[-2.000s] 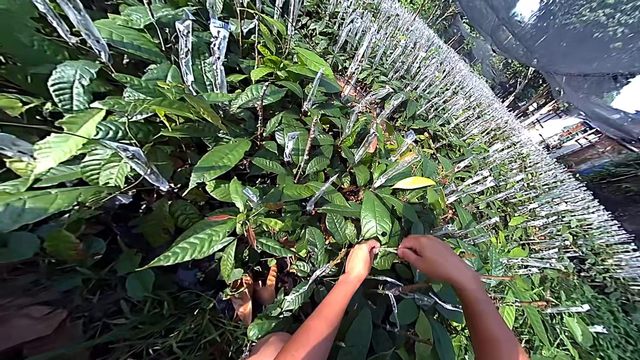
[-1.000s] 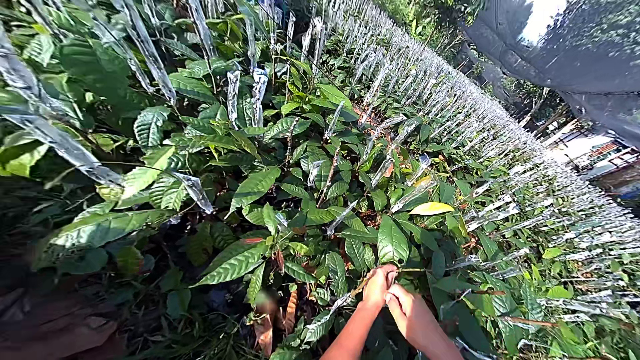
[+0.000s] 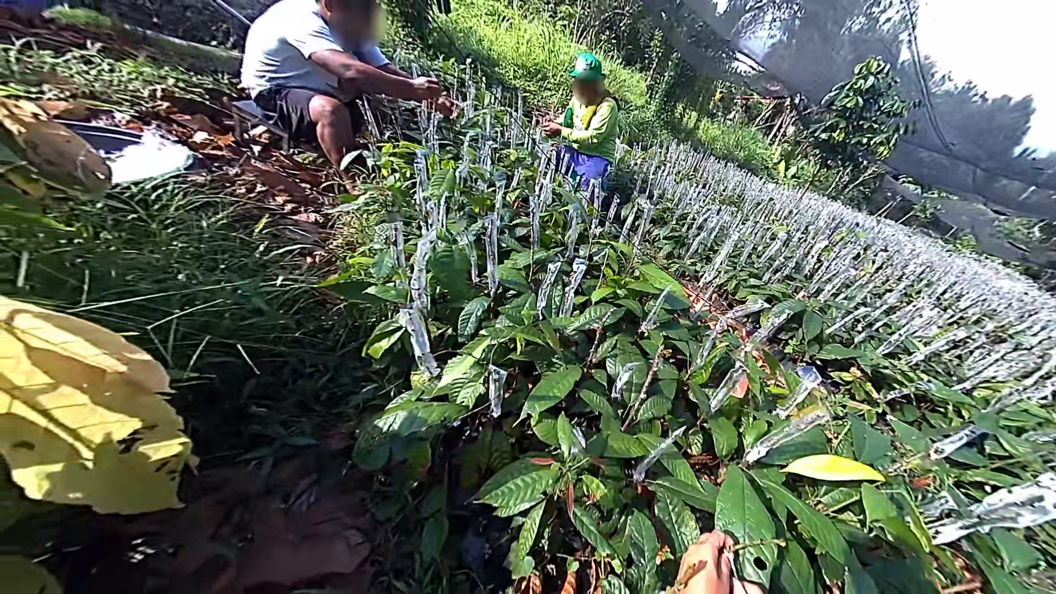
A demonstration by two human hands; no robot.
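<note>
At the bottom edge, my left hand (image 3: 705,565) is closed around a thin green-brown stem (image 3: 761,543) that pokes out to the right of the fingertips. Only a sliver of my right hand (image 3: 745,586) shows, close against the left one; its fingers are cut off by the frame. A broad green leaf with a small hole (image 3: 744,513) stands just above both hands. Around them grow leafy seedlings (image 3: 553,389), many with clear plastic sleeves (image 3: 418,338) over upright stems. A yellow leaf (image 3: 833,468) lies to the upper right of the hands.
A person in a light shirt (image 3: 285,49) sits at the upper left, reaching into the plants. Another person in a green cap (image 3: 590,128) is farther back among the sleeves. A large yellow leaf (image 3: 82,404) hangs at the left. Dark shade netting (image 3: 949,177) stretches at the upper right.
The view has swung up and left, bringing two people into sight. Between the two earlier frames my hands came together; they are still close together now, low in the frame.
</note>
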